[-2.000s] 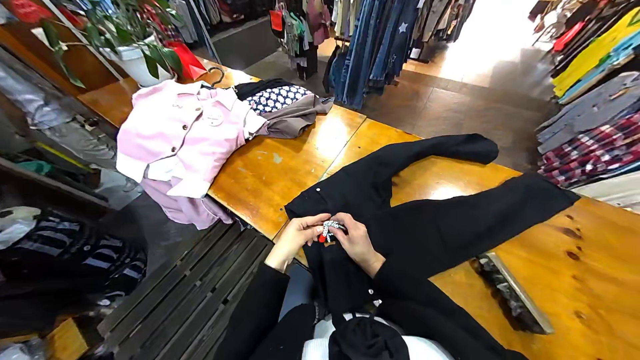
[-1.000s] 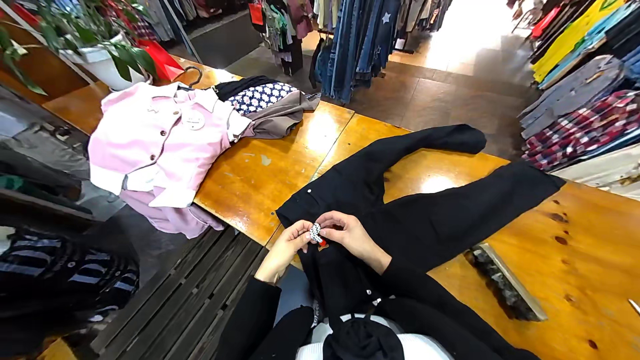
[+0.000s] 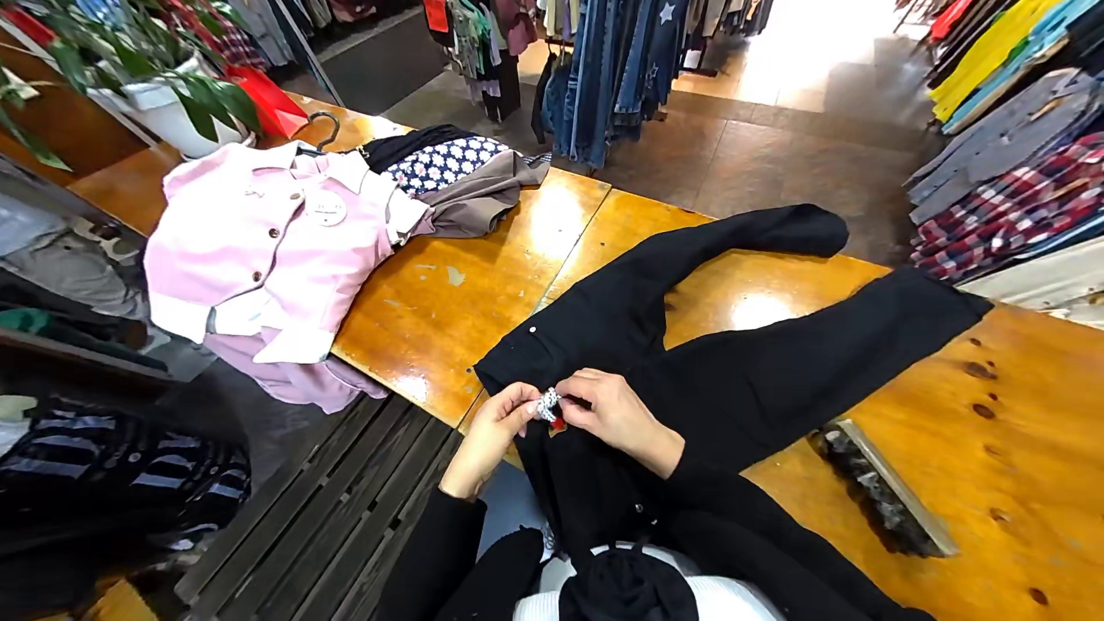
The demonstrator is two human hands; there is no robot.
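Black trousers (image 3: 750, 371) lie spread on the varnished wooden table (image 3: 1018, 483), legs pointing to the far right. Over their waist, my left hand (image 3: 500, 423) pinches a small black-and-white patterned piece (image 3: 548, 404), which looks like cord or fabric. My right hand (image 3: 617, 414) holds the same piece from the other side, fingertips close to those of the left. Just below it a small red and tan tag (image 3: 557, 426) shows on the black cloth. What the piece is attached to is hidden by the fingers.
A pink vest (image 3: 267, 233) on a hanger and folded clothes (image 3: 466, 177) lie at the left end. Behind them stands a white plant pot (image 3: 177, 112). A wooden-backed brush (image 3: 888, 487) rests at the right. Slatted dark wood (image 3: 336, 509) lies below the table edge.
Both hands stay at the trouser waist on the patterned piece, and the fingers have shifted slightly around it. The trousers and brush have kept their places on the table.
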